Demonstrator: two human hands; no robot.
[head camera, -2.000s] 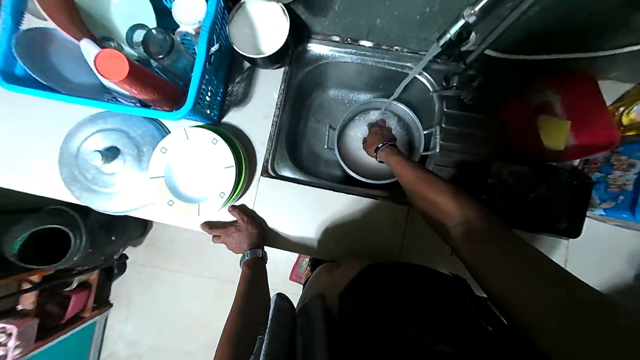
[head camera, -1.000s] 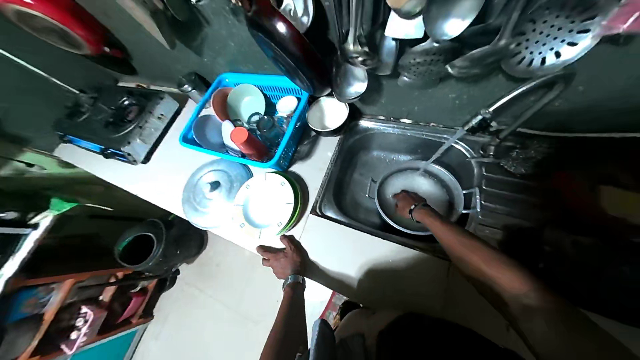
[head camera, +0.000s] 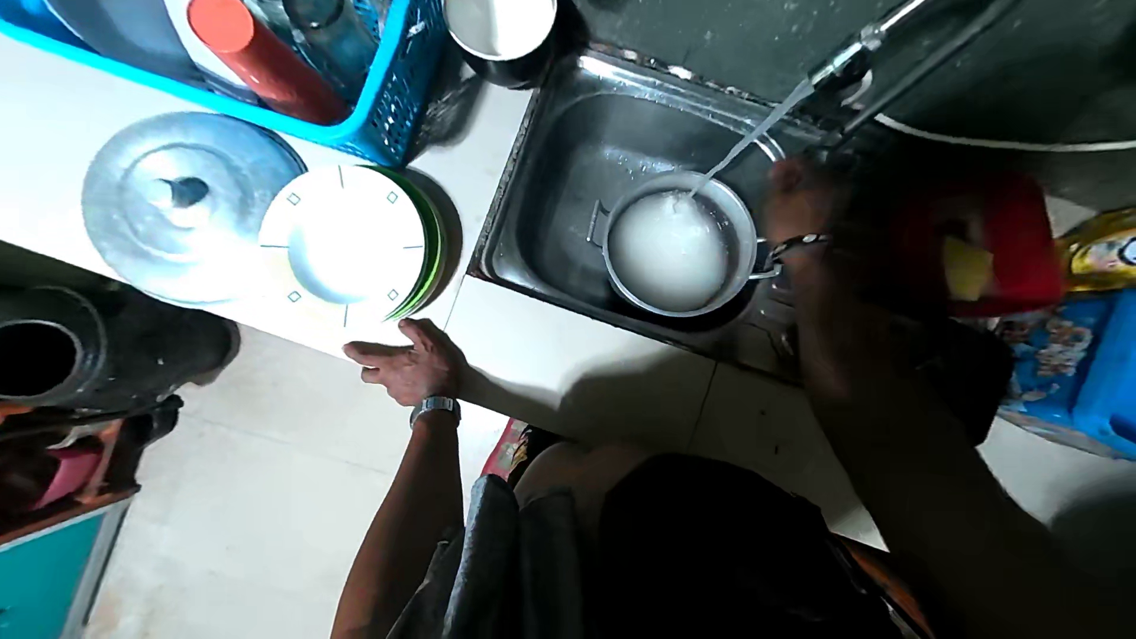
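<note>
In the sink stands a two-handled metal pot (head camera: 679, 244) with cloudy whitish water in it. A stream runs into it from the faucet (head camera: 843, 67). My right hand (head camera: 803, 204), blurred, is above the sink's right side, beyond the pot's right handle; its fingers are too dim to read. My left hand (head camera: 408, 362) rests at the counter's front edge with fingers apart, holding nothing, just below a stack of plates (head camera: 404, 240). The top plate is white with small diamond marks, with green rims under it. A round metal lid (head camera: 182, 200) lies left of the stack.
A blue plastic basket (head camera: 373, 115) with dishes and a red tumbler (head camera: 266, 62) stands at the back left. Beside it is a dark pot with a pale inside (head camera: 501, 27). Right of the metal sink (head camera: 568, 195) are a red container (head camera: 1021, 240) and a yellow bottle (head camera: 1100, 253).
My right hand has come out of the pot's water and moved right, toward the faucet side. My left hand stays at the counter edge. The view swung out and back.
</note>
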